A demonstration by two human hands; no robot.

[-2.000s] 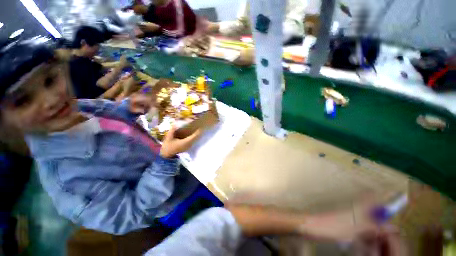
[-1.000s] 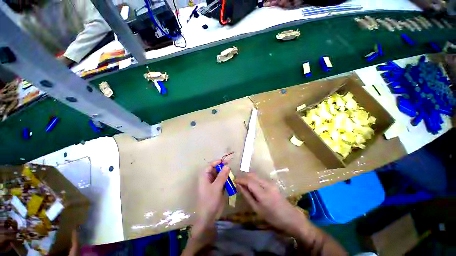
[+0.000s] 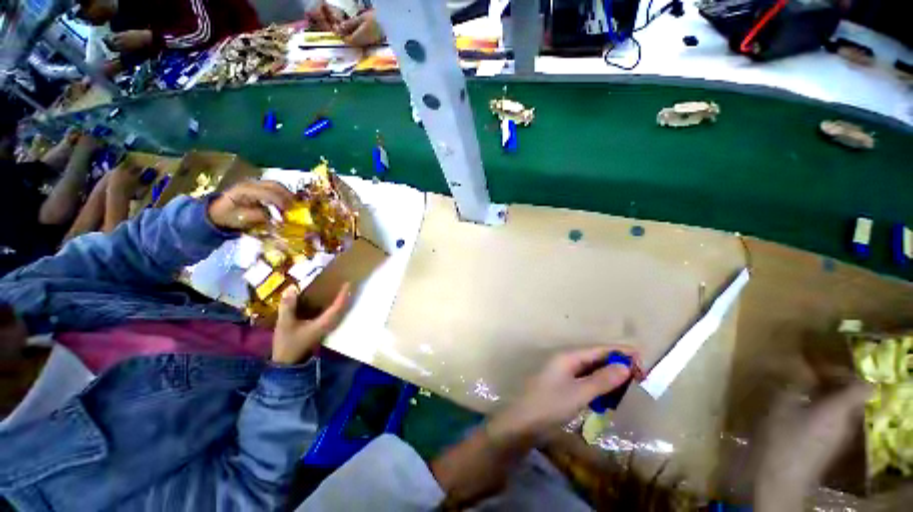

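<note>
My left hand [image 3: 576,385] holds a blue battery cell [image 3: 613,384] between thumb and fingers above the front of the brown bench. Thin reddish wires show at the cell's upper end, and a pale-yellow piece [image 3: 595,428] shows just below it. My right hand [image 3: 816,440] is a blurred shape at the lower right, beside the carton of yellow pieces [image 3: 889,410]; its fingers and anything in them cannot be made out. A long white strip [image 3: 698,336] lies on the bench right of the cell.
A seated person in a denim jacket [image 3: 200,425] holds a box of amber and white parts [image 3: 345,275] at the left. A grey metal post [image 3: 445,120] stands at the bench's back edge. The green conveyor [image 3: 601,165] beyond carries blue cells and tan packs. A blue stool [image 3: 350,415] is below.
The view has swung left. My right hand has moved away from the cell to the right, beside the yellow pieces. My left hand still holds the cell. The neighbour's box is now more fully in view.
</note>
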